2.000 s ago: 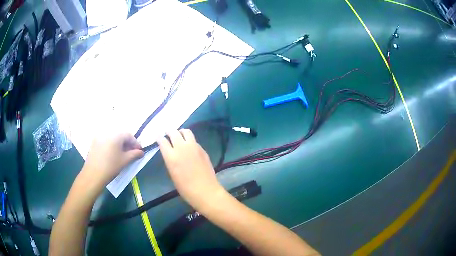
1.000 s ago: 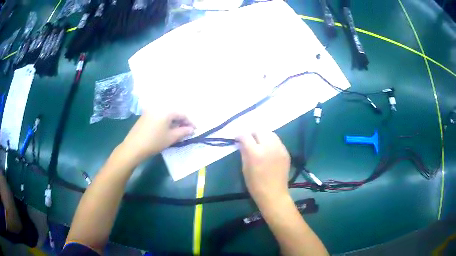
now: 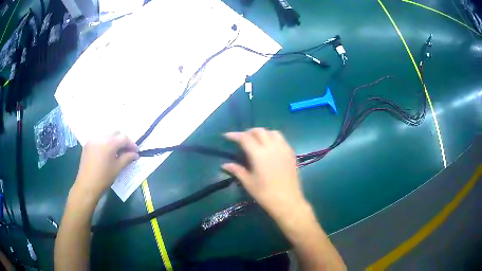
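My left hand (image 3: 108, 164) pinches a black covered branch (image 3: 182, 148) of the wiring harness where it forks over the white sheet's lower edge. My right hand (image 3: 272, 169) is at the junction with the trunk (image 3: 185, 199), thumb and fingers apart around it; it hides the junction, and no grip shows. A thinner branch (image 3: 169, 107) runs from my left hand across the white sheet (image 3: 127, 79) to connectors. Loose black and red wires (image 3: 346, 124) fan out right of my right hand. The blue tool (image 3: 313, 102) lies untouched beyond it.
A clear bag of small dark parts (image 3: 50, 137) lies left of the sheet. Black tubing bundles (image 3: 39, 53) are piled at the back left, and one (image 3: 287, 13) lies at the back. A banded black bundle (image 3: 224, 214) lies near the front edge. The green table (image 3: 380, 159) curves away at right.
My right hand has left the sheet's edge and moved along the branch to the junction, its fingers now spread. My left hand still pinches the branch. The camera view has shifted too.
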